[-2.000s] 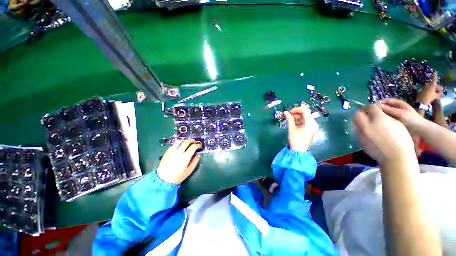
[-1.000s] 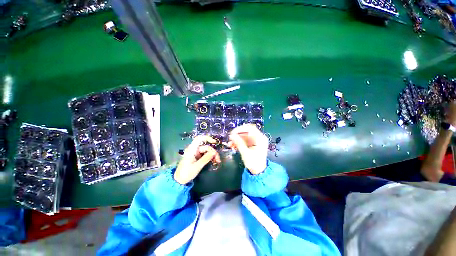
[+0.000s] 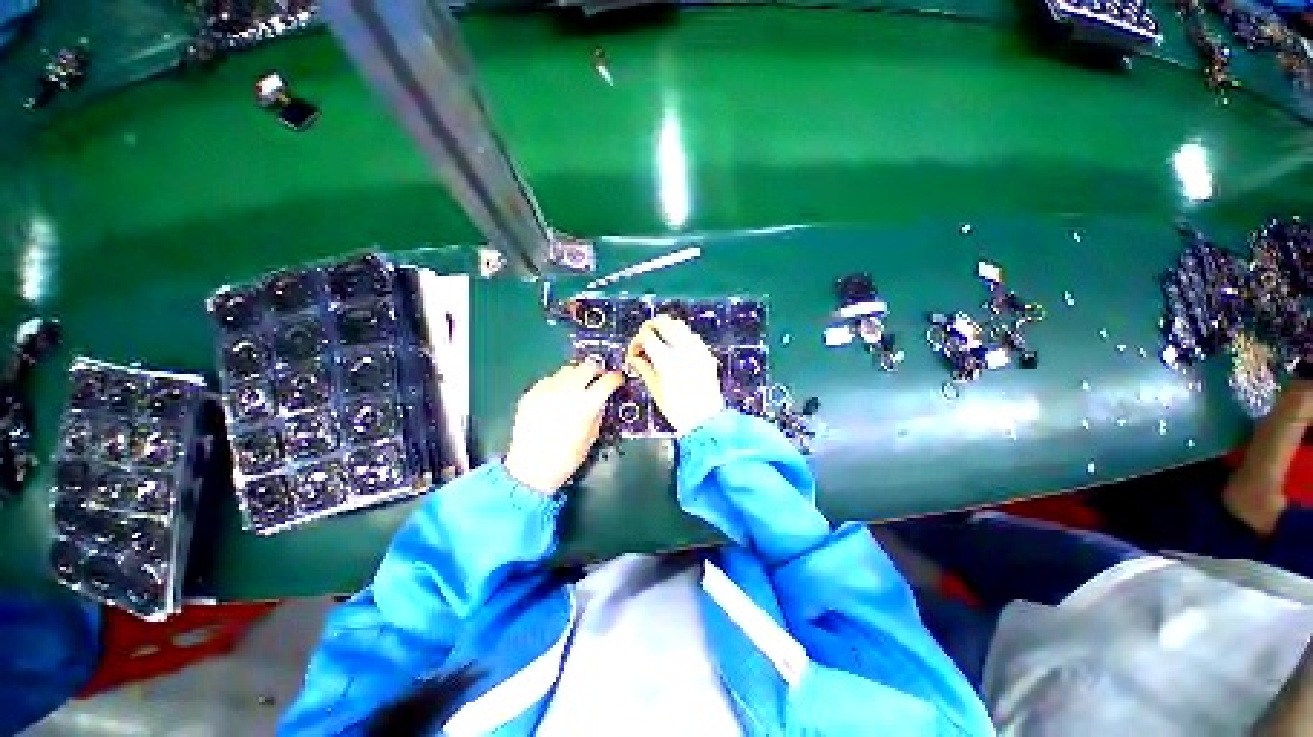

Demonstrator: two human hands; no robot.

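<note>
The dark blister tray (image 3: 743, 369) lies on the green bench in front of me, with ringed modules in its pockets. My left hand (image 3: 562, 421) is over the tray's left part, fingertips at the middle row. My right hand (image 3: 671, 372) is beside it over the tray, its fingertips close to the left ones. Whether a small module is between the fingers is hidden and too small to tell. A few small modules (image 3: 792, 421) lie at the tray's lower right corner.
Stacked filled trays (image 3: 310, 389) and a second stack (image 3: 123, 482) stand at left. A metal post (image 3: 454, 137) rises behind the tray, beside a white strip (image 3: 645, 268). A loose module pile (image 3: 979, 343) lies at right, larger heaps (image 3: 1210, 295) farther right. A neighbour's arm (image 3: 1267, 454) shows there.
My right hand has come from the module pile to the tray. Since the last earlier frame, both hands have moved up over the tray's middle row. The neighbour's hands have drawn away to the right.
</note>
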